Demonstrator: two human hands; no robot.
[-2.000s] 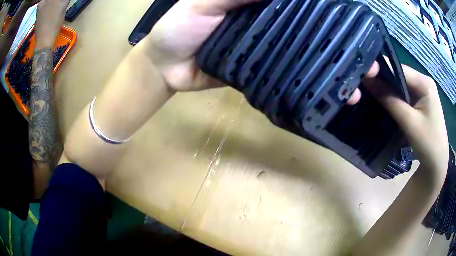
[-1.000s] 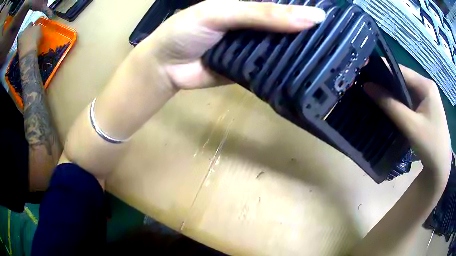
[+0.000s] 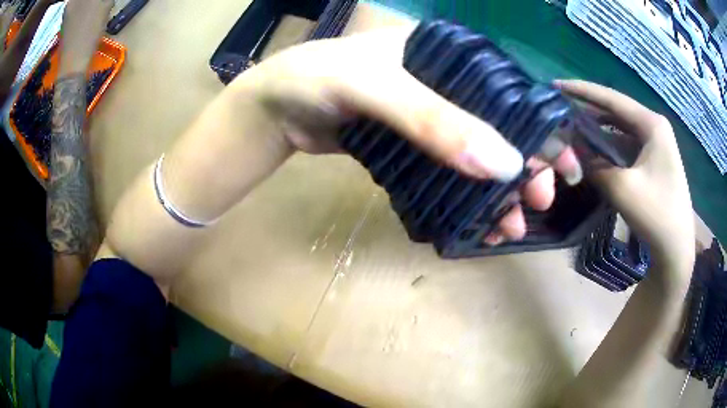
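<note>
A thick stack of black phone middle frames (image 3: 414, 179) is held above the bench, tilted, its ribbed edges towards me. My left hand (image 3: 383, 96) grips it, the thumb lying across the ribbed edges and fingertips showing through the open window. My right hand (image 3: 650, 159) is at the stack's right end, its fingers around a dark frame part there. That part is blurred, and whether it is separate from the stack is unclear.
A smaller frame stack (image 3: 610, 259) stands on the cardboard bench cover (image 3: 359, 319) below my right hand. More frames lie at far right (image 3: 705, 319) and top (image 3: 247, 44). A neighbour's tattooed arm (image 3: 70, 167) reaches over an orange tray (image 3: 111, 60). White blister trays (image 3: 638, 64) are upper right.
The stack has turned and moved down and left, uncovering the small stack at right and frames at the top. My left fingertips now show through the window. The neighbour's hand has moved up off the tray.
</note>
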